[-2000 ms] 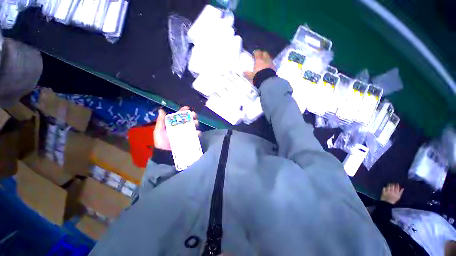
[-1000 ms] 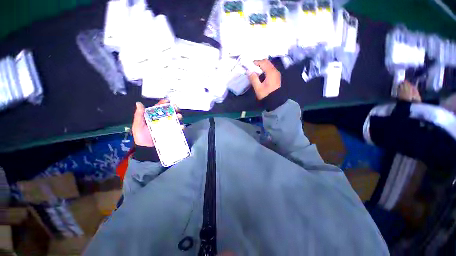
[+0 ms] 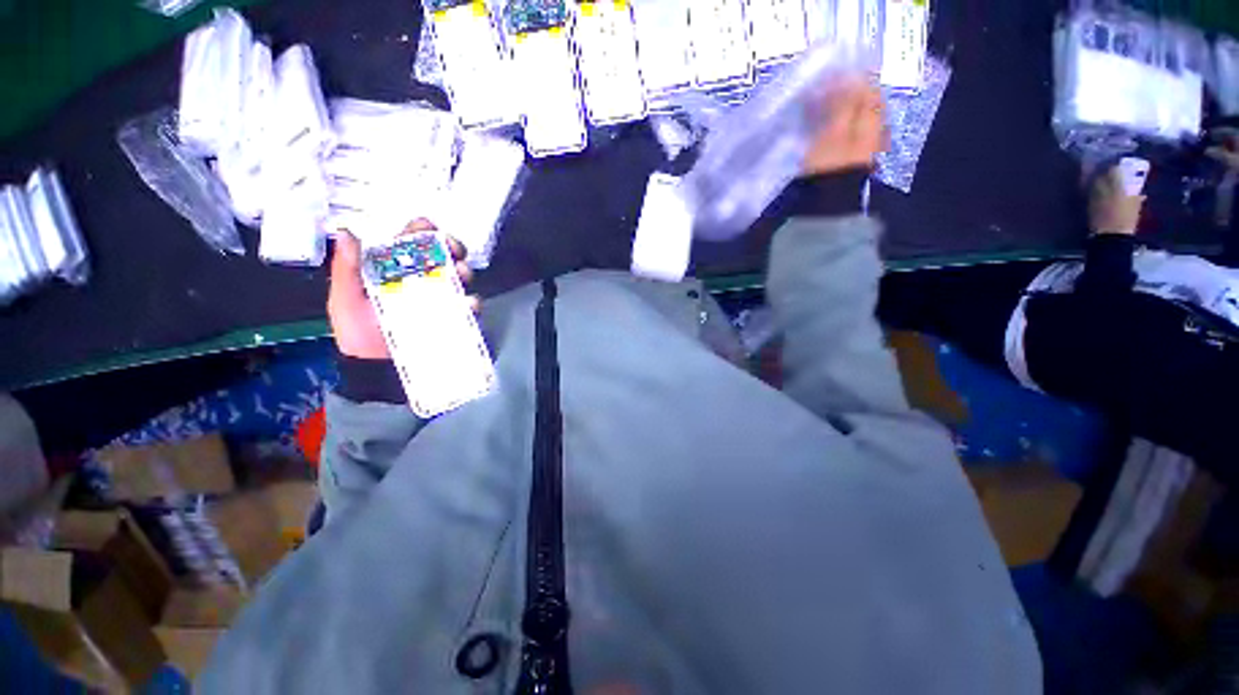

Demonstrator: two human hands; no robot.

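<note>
My left hand [image 3: 356, 306] holds an open housing [image 3: 435, 340] with its green circuit board and yellow tape at the top end. My right hand [image 3: 845, 129] is blurred and grips a crinkled clear plastic bag [image 3: 754, 156] over the bench. A plain white cover [image 3: 663, 228] lies at the bench's near edge, below the bag. A row of open housings [image 3: 609, 61] with green and yellow ends lies at the back, cut off by the frame's top. Stacked white shells [image 3: 285, 156] lie in an overlapping pile to the left.
Another person's hand [image 3: 1114, 204] holds a small white piece at the right, near bagged white parts [image 3: 1135, 82]. More white units [image 3: 38, 231] lie at the far left of the black bench [image 3: 102, 306]. Cardboard cartons [image 3: 170, 468] and a blue floor are below.
My right hand has moved right and back from beside the white pile and now has the plastic bag. A white cover now lies at the bench edge. My left hand still holds the open housing.
</note>
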